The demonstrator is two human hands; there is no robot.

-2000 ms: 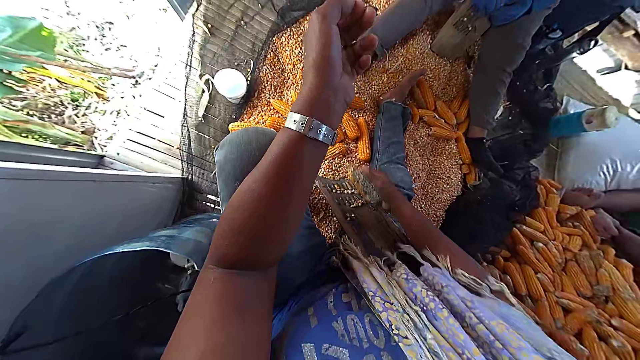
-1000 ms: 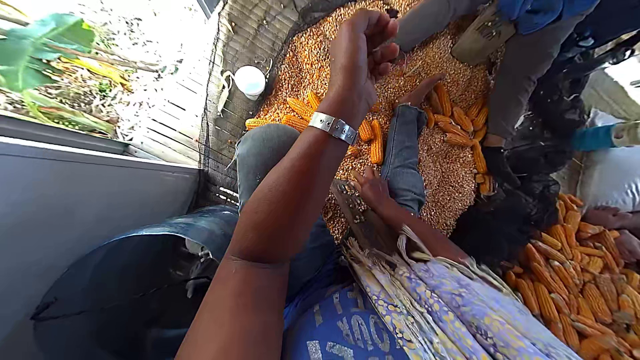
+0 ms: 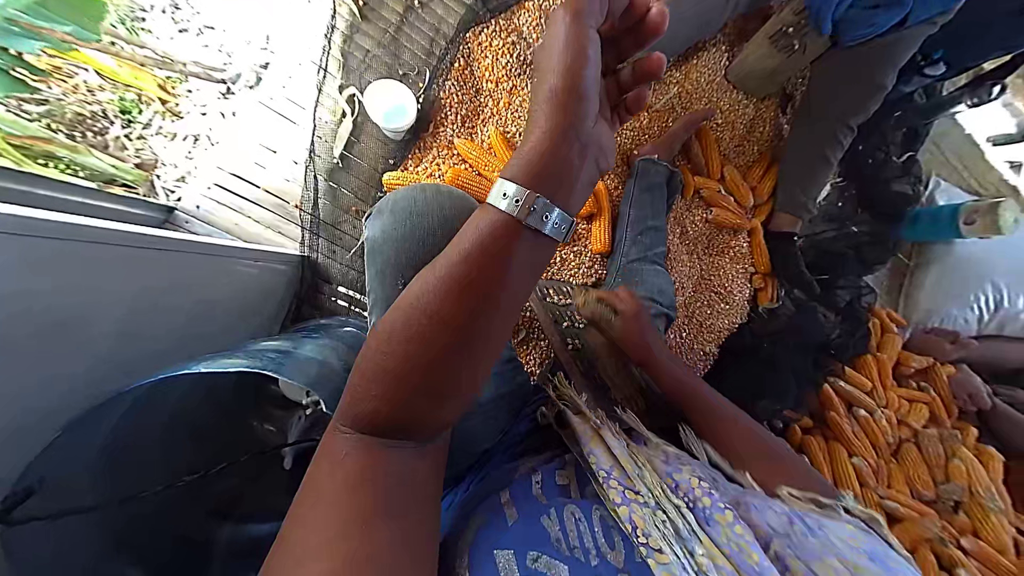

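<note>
My left hand (image 3: 600,88) is raised over the heap of loose maize kernels (image 3: 712,296), its fingers loosely curled and apart, with nothing visible in them. A metal band (image 3: 530,210) is around that wrist. My right hand (image 3: 632,324) grips what looks like a mostly bare maize cob (image 3: 596,306), against a wooden board with rows of slots or teeth (image 3: 572,324). Kernels lie on the board's upper end. The lower end of the board is partly hidden by dry husks (image 3: 616,472) and patterned cloth. Whole orange cobs (image 3: 602,220) lie on the kernels between my knees.
A white cup (image 3: 390,106) stands on dark netting at the upper left. A dark, open-mouthed container (image 3: 184,448) is at the lower left. Another person sits at the upper right. A large pile of cobs (image 3: 904,456) is at the right, with another person's hands beside it.
My right hand has moved down and rightward along the board, and the cob in it now shows. My left hand remains raised.
</note>
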